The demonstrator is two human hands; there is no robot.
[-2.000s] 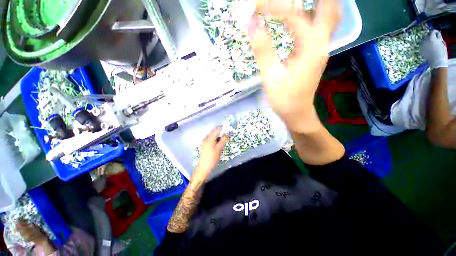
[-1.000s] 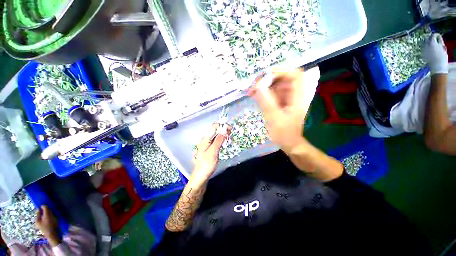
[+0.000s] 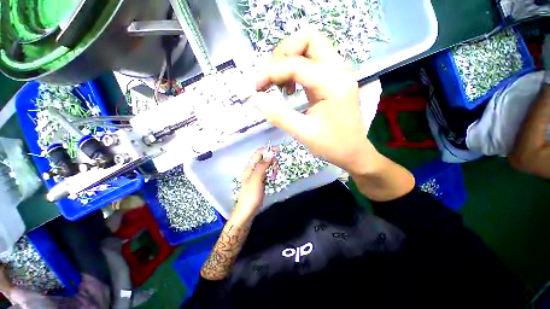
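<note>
My right hand is raised over the right part of the bright machine plate, thumb and index finger close together near the fixture area. Glare hides whether a piece is between the fingertips. My left hand is over the lap tray, fingers curled around a small white piece at the fingertips. Loose small white and green pieces lie in that tray. The upper tray beyond the plate is heaped with stemmed pieces.
A steel bowl feeder with green inside stands upper left, with a feed track. Two dark knobs sit left of the plate above a blue bin. Blue bins, red stools and parts of other workers flank the bench.
My right hand has moved from over the upper tray to the plate's edge, then left over the plate. My left hand stays over the lap tray. The neighbour's gloved hand at right has left view.
</note>
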